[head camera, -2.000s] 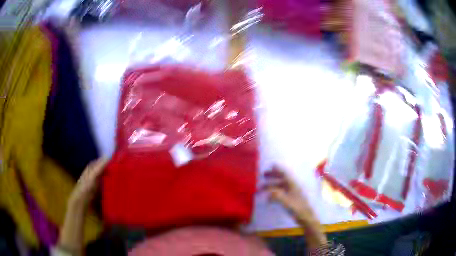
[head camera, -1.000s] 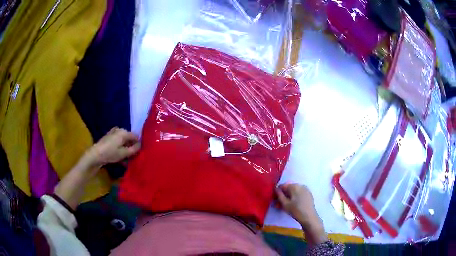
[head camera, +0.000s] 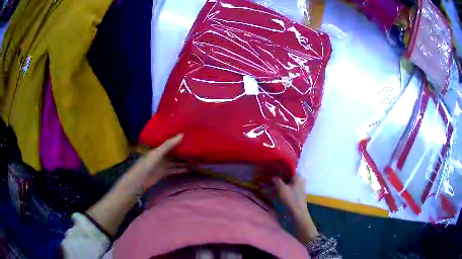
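A folded red jacket (head camera: 218, 139) lies tilted on the white table, mostly inside a clear glossy bag (head camera: 243, 45). The near strip of red cloth looks matte. A small white hang tag (head camera: 250, 85) on a string shows on its front under the film. My left hand (head camera: 164, 157) is at the jacket's near left edge, thumb on top and fingers partly hidden under it. My right hand (head camera: 286, 189) is at the near right corner with fingertips at the edge, slightly blurred.
A mustard jacket (head camera: 86, 96) and a navy garment (head camera: 121, 66) hang at left, with magenta cloth (head camera: 54, 131) between. Empty bags with red bands (head camera: 415, 146) lie at right. A pink bagged garment (head camera: 430, 45) is at far right. Yellow tape (head camera: 349, 206) edges the table.
The bag film has come nearer over the red jacket and its tag. The packet now appears higher in view. My left hand has moved right, from the jacket's side to its near edge.
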